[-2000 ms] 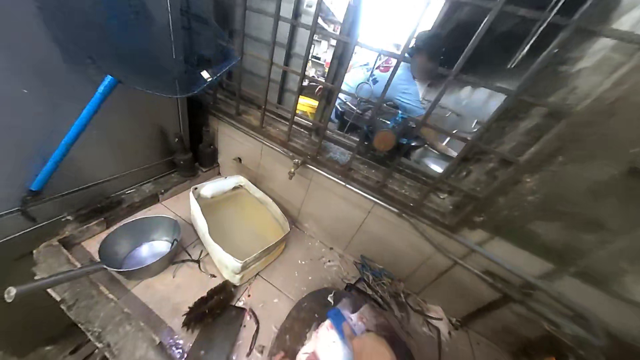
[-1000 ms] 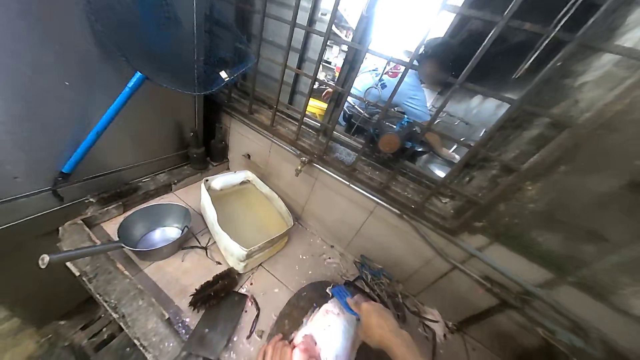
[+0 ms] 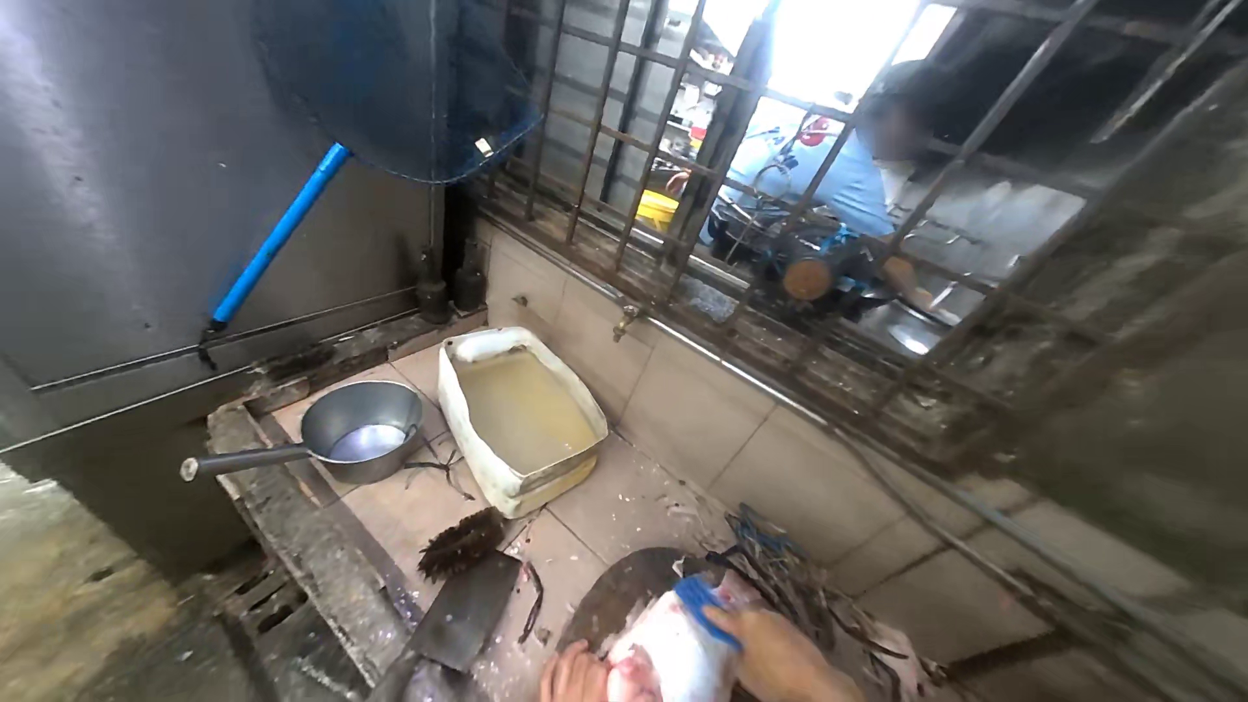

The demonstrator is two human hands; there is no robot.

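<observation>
A pale, whole fish (image 3: 673,648), partly out of view at the bottom, lies on a round dark chopping block (image 3: 619,590). My right hand (image 3: 780,653) grips a blue brush or scraper (image 3: 704,609) and presses it on the fish's upper part. At the near end, my left hand (image 3: 575,675) rests against the fish with its fingers bent over the pinkish flesh. Left of the block lies a broad-bladed cleaver (image 3: 470,609), and a dark bristle brush (image 3: 460,543) touches the top of its blade.
A cut-open white plastic container (image 3: 468,429) holds cloudy water. Beside it sits a metal saucepan (image 3: 361,473), its handle over the ledge. A tap (image 3: 625,322) juts from the tiled wall. Cords and scraps (image 3: 780,556) lie right of the block. Behind window bars, a person (image 3: 829,175) bends over a metal bowl.
Two seconds ago the blue tool was blurred and my left hand was barely visible; now both hands are on the fish. The view has shifted somewhat.
</observation>
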